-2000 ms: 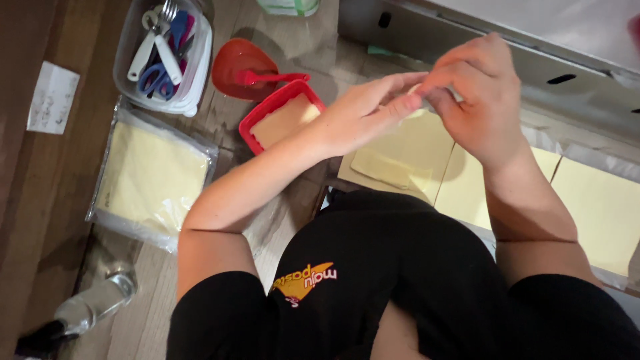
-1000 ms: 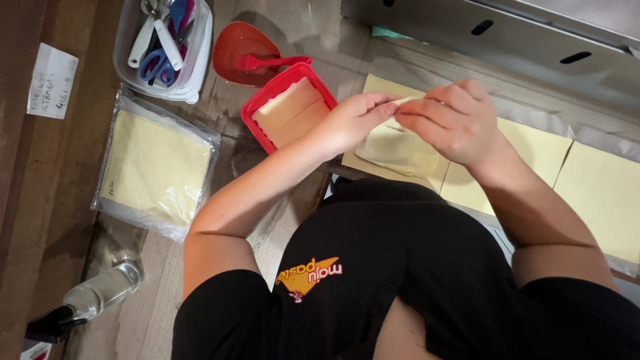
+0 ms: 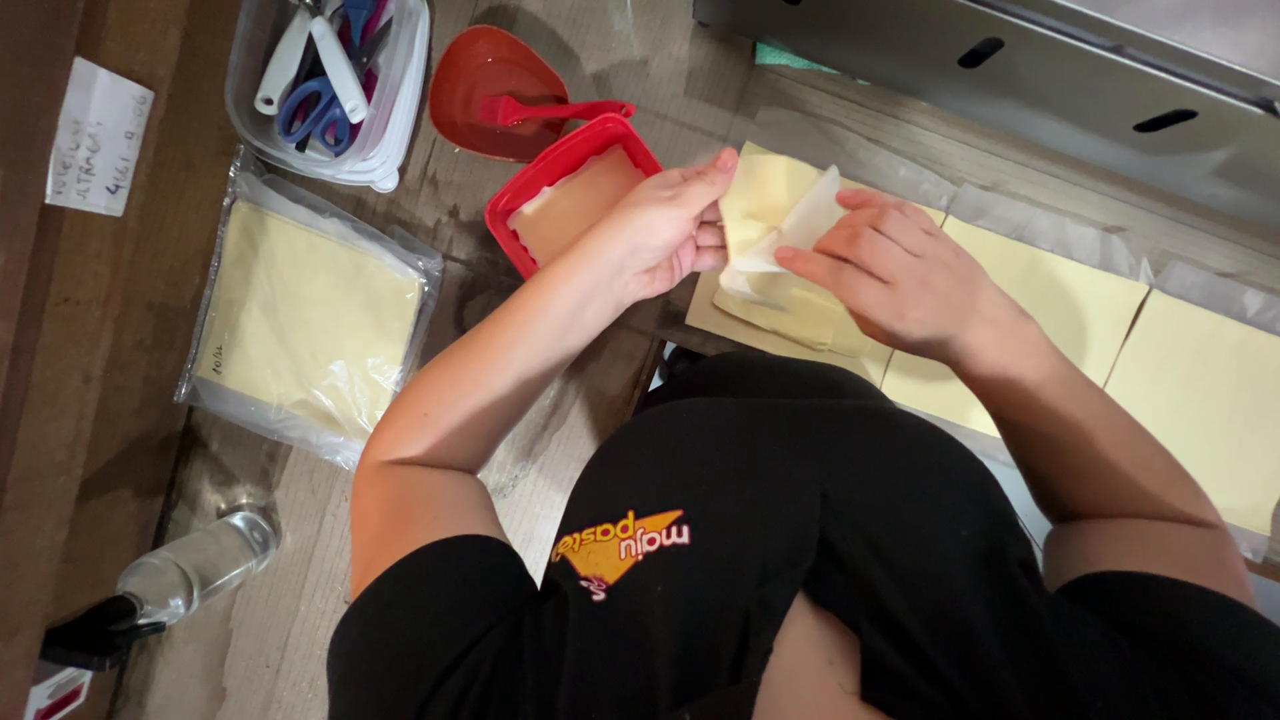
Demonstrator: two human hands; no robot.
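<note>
My left hand (image 3: 675,225) grips the left edge of a thin, pale yellow dough sheet (image 3: 765,190) above the work surface. At its right, my right hand (image 3: 895,265) pinches a whitish film (image 3: 805,222) that is folded back from the sheet. Below both hands another dough sheet (image 3: 790,310) lies loosely on a flat one. More flat dough sheets (image 3: 1040,285) lie in a row to the right, on clear plastic. Just left of my left hand is a red square container (image 3: 505,215) with pale dough pieces (image 3: 580,205) inside.
An orange-red bowl (image 3: 465,75) with a red brush (image 3: 550,110) stands beyond the container. At left are a plastic box (image 3: 400,120) with scissors (image 3: 315,112) and utensils, bagged dough sheets (image 3: 310,310) and a clear spray bottle (image 3: 200,565). A metal appliance (image 3: 1080,95) borders the far right.
My hands were close together at the sheet's edge; now they are apart, with the sheet raised and the whitish film folded back between them.
</note>
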